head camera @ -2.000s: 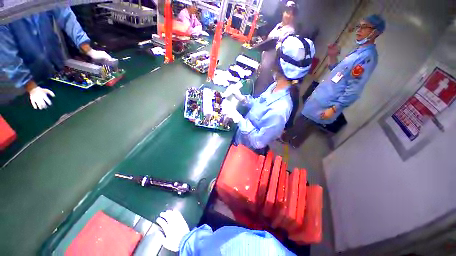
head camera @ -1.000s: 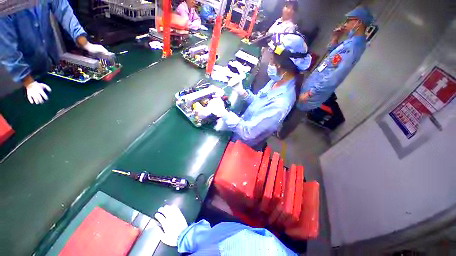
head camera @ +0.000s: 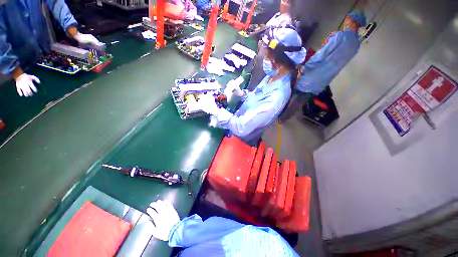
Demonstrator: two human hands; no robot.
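Observation:
A red foam pad (head camera: 91, 232) lies flat on the grey-green mat (head camera: 89, 195) at the bottom left, its lower part cut off by the picture's edge. My right hand (head camera: 163, 219), in a white glove, rests at the mat's right edge, on the lighter strip, with fingers spread and nothing seen in it. It does not touch the pad. The electric screwdriver (head camera: 145, 174) lies on the green bench beyond the mat, its tip to the left. My left hand is not in the picture.
A dark bin (head camera: 213, 202) at my right holds several upright red pads (head camera: 232, 163). A co-worker (head camera: 266, 103) handles a circuit board (head camera: 193, 95) further up the bench. The green belt (head camera: 85, 118) runs along the left. Another worker (head camera: 30, 30) stands across it with a board.
The whole view has shifted slightly, so things sit further left and higher. The neighbouring worker has turned and leans over the board. The standing person has turned away. My right hand stays at the mat's edge.

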